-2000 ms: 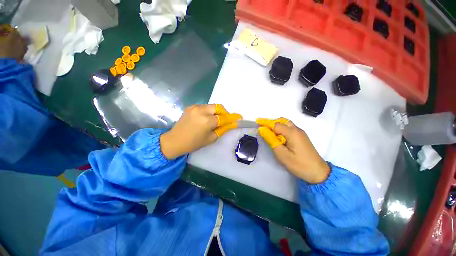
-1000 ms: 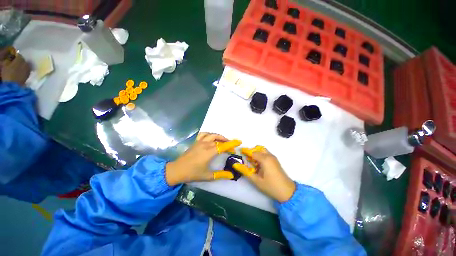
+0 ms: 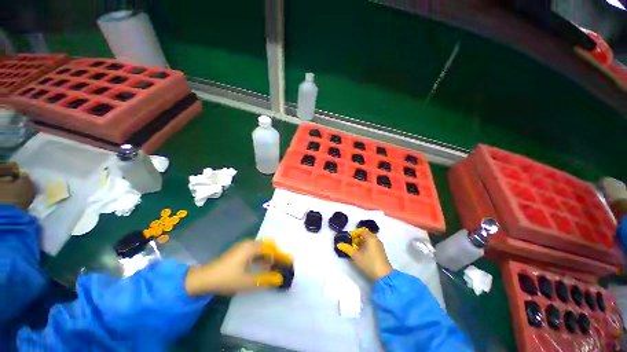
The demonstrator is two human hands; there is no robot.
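My left hand [image 3: 251,268], blurred and with yellow-orange finger cots, grips a black octagonal part [image 3: 285,276] by its side at the left of the white work sheet [image 3: 309,313]. My right hand [image 3: 364,251] has its cotted fingertips on another black part [image 3: 342,243] farther back on the sheet; whether it is lifted is unclear. Black parts stand behind it: one at the left [image 3: 313,221], one in the middle [image 3: 337,221] and one at the right [image 3: 368,225]. A foam tray [image 3: 357,195] with black parts in its pockets lies behind the sheet.
Finger cots [image 3: 163,224] and crumpled wipes [image 3: 210,184] lie at left. Plastic bottles [image 3: 266,146] stand behind. A metal-topped dispenser bottle [image 3: 459,249] lies tilted at right, near stacked foam trays [image 3: 543,196] and a film-wrapped tray [image 3: 565,302]. Another person's sleeve [image 3: 20,268] is at far left.
The view has tilted up, showing more of the bench's back. The hands have moved apart: left holds the part they were both on, right has reached to a part farther back.
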